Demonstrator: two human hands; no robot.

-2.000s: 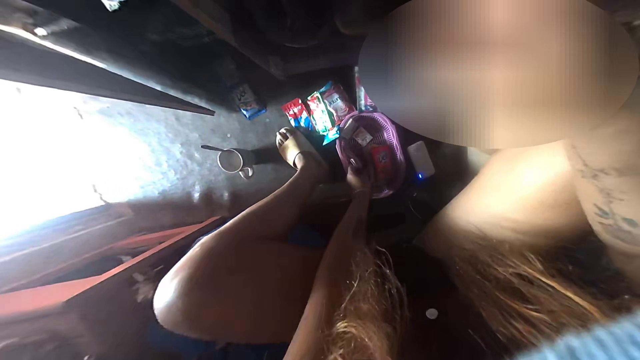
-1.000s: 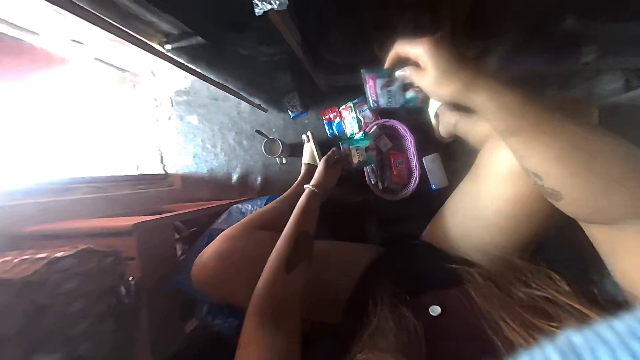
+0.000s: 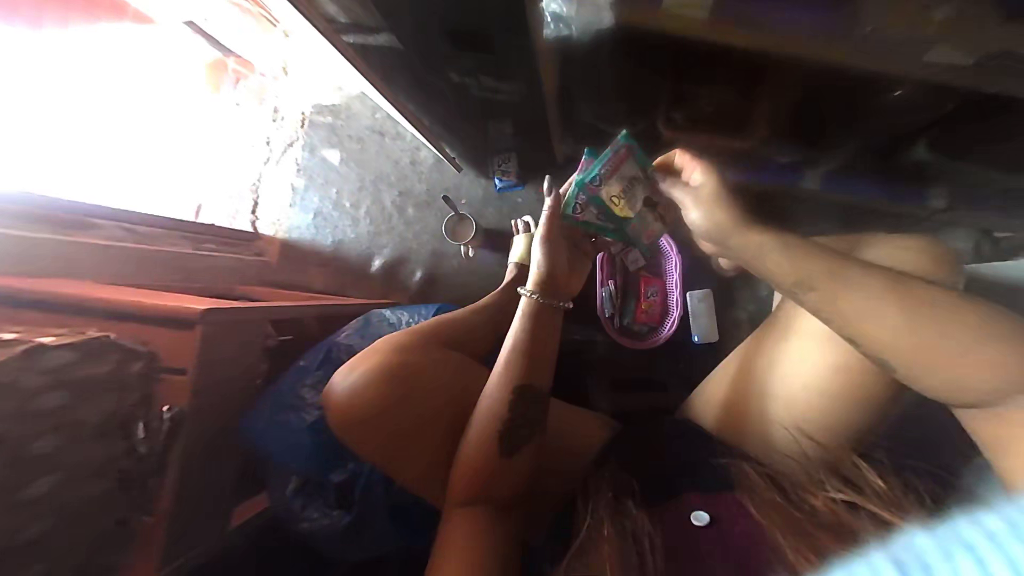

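Note:
My left hand [image 3: 564, 248], with a bracelet at its wrist, holds green-edged Downy sachets [image 3: 614, 192] from below and the left. At their right edge the fingers of my right hand [image 3: 698, 196] pinch the sachets. Just below the hands a purple plastic basket [image 3: 679, 308] stands on the floor, holding a red packet [image 3: 650, 298] and other small items. My left hand partly hides the basket's upper left side.
A white rectangular device [image 3: 702, 316] lies right of the basket. A metal cup with a handle [image 3: 459, 228] and a blue-and-white packet [image 3: 506, 173] are on the floor to the left. A blue plastic bag [image 3: 344, 352] lies beside my left leg, near a reddish wooden frame [image 3: 216, 320].
My left hand has risen from the basket and the sachets are now between both hands. One second ago my right hand held a sachet farther to the right, apart from my left.

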